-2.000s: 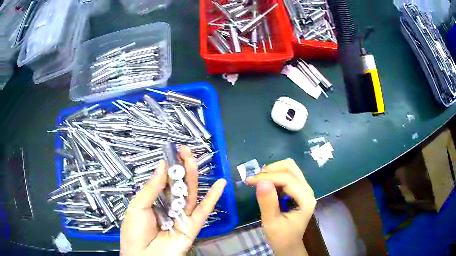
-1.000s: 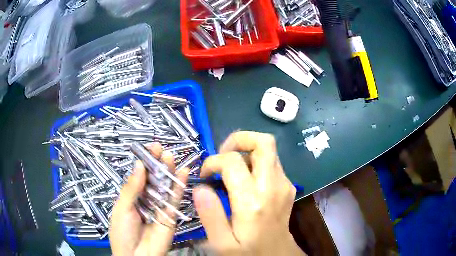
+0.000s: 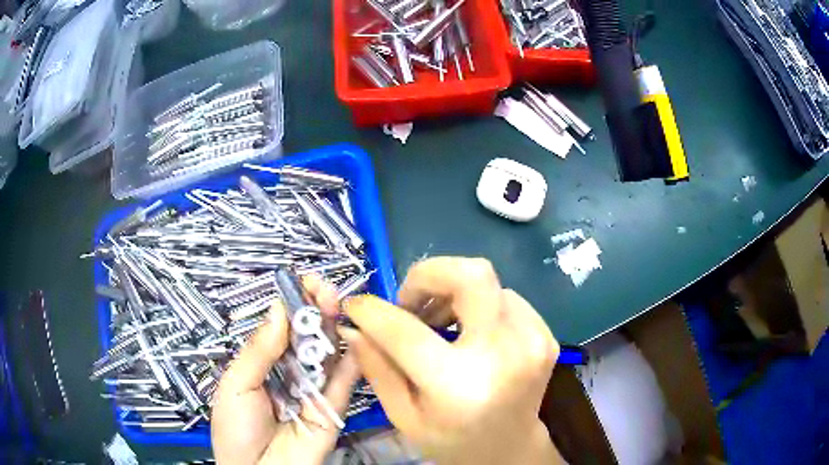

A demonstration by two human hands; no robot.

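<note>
My left hand holds a handful of silver metal shafts, with pale ring-shaped ends facing up and thin rods pointing down towards me. It is over the front right part of the blue tray, which is heaped with loose shafts. My right hand is just right of the held shafts, with its fingertips close to their ends. It grips a slim pen-like tool, whose blue end sticks out on the right. The tool's tip is mostly hidden by my fingers.
A clear box with rows of parts stands behind the blue tray. Red bins stand at the back. A white case, paper scraps and a black-and-yellow arm end are to the right. Cartons are below the curved bench edge.
My right hand has moved left to the held shafts, and the blue tool end now shows behind it. The shaft ends have tilted back up after tipping away a second ago.
</note>
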